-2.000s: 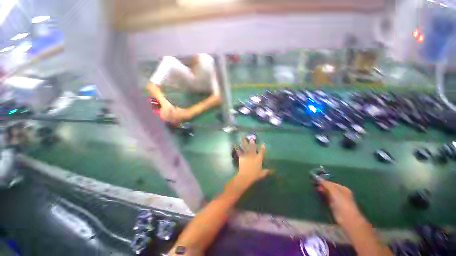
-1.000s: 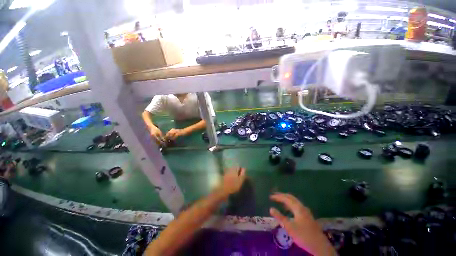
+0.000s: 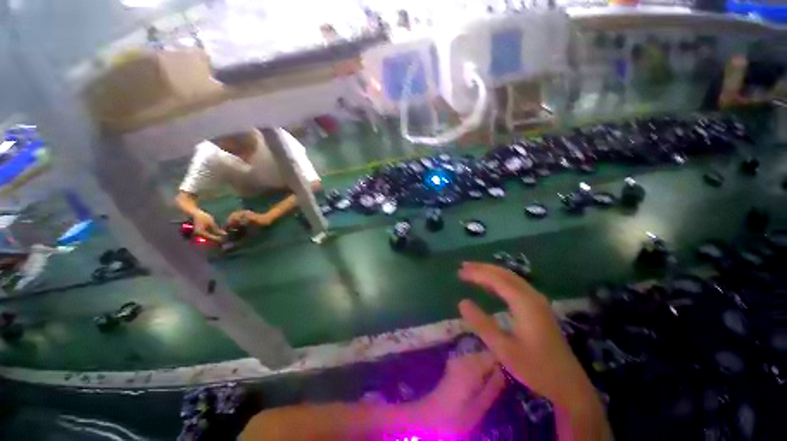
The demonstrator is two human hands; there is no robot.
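My left hand (image 3: 462, 392) is low in the centre, in pink light over dark parts beside the belt, partly behind my right hand. Its fingertips are blurred, and I cannot tell whether they hold anything. My right hand (image 3: 531, 340) is raised just right of it, fingers apart and empty. A pale round disc (image 3: 466, 344) shows just above my left hand. A dark unit (image 3: 513, 262) stands on the green belt (image 3: 380, 297) just beyond my right fingertips. A strong pink glow (image 3: 414, 437) is at the bottom edge.
A slanting pale post (image 3: 185, 258) crosses the left side. Black parts (image 3: 690, 344) heap at the right; another heap (image 3: 552, 159) with a blue light lies across the belt. Loose units (image 3: 653, 250) stand on the belt. A person (image 3: 246, 172) works opposite. A white cable (image 3: 431, 138) hangs above.
My left hand has come back from over the belt to the near parts. My right hand stayed raised and open after releasing a unit at the belt. The view has turned right.
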